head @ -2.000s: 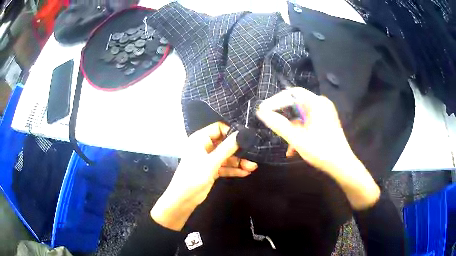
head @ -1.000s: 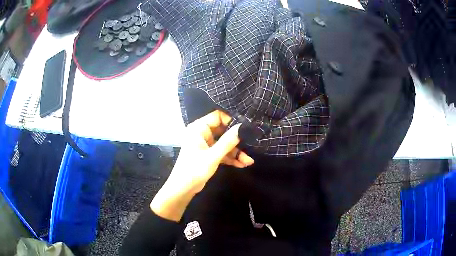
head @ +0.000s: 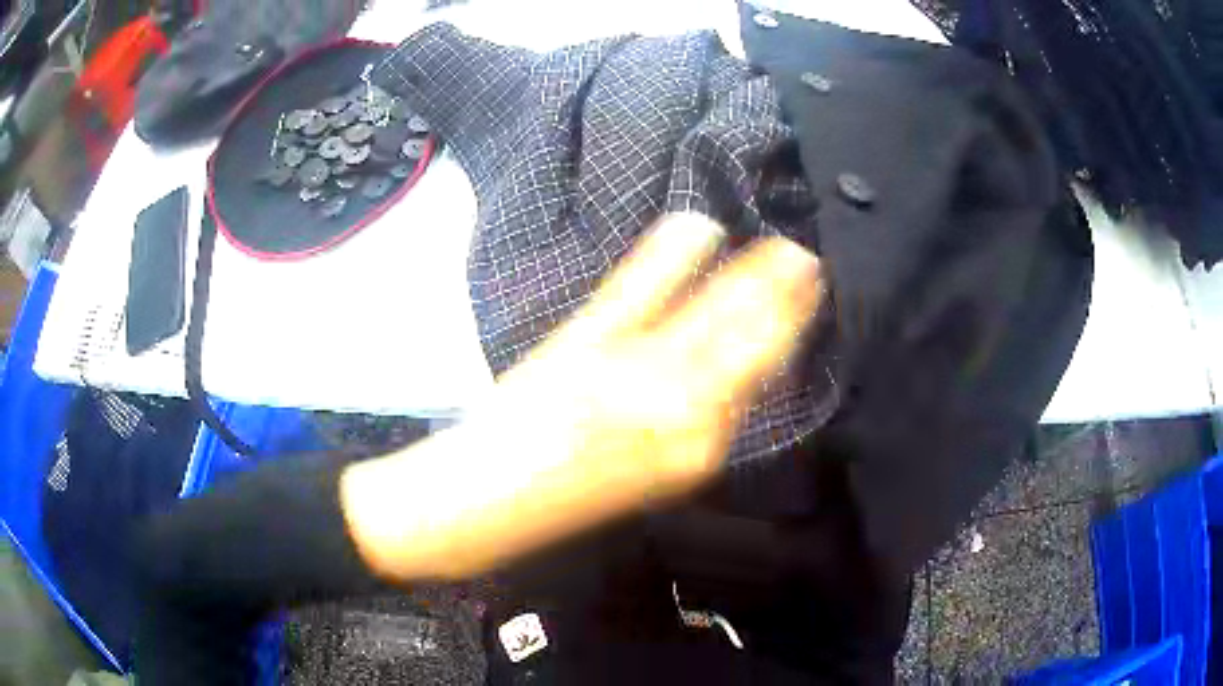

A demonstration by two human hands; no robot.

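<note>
The dark garment lies across the table and the wearer's lap, its white-grid checked side [head: 537, 255] in the middle and its plain black side [head: 952, 255] at the right. Dark buttons [head: 856, 188] sit in a row along the black part. My left hand [head: 604, 389] is blurred and reaches across the checked cloth towards the black part, its fingers extended. The blur hides whether it holds anything. My right hand is out of the picture. No needle or thread can be made out at the fingers.
A round black, red-rimmed tray [head: 242, 221] holds a pile of buttons [head: 329, 150] at the upper left. A phone [head: 157, 268] lies on the white table [head: 335, 322]. A black bag is behind the tray. Dark cloth is at the upper right, blue crates [head: 1140, 576] below both sides.
My left hand has left the black cloth edge that it pinched and swung to the right over the garment. My right hand, over the garment two seconds ago, has gone out of view.
</note>
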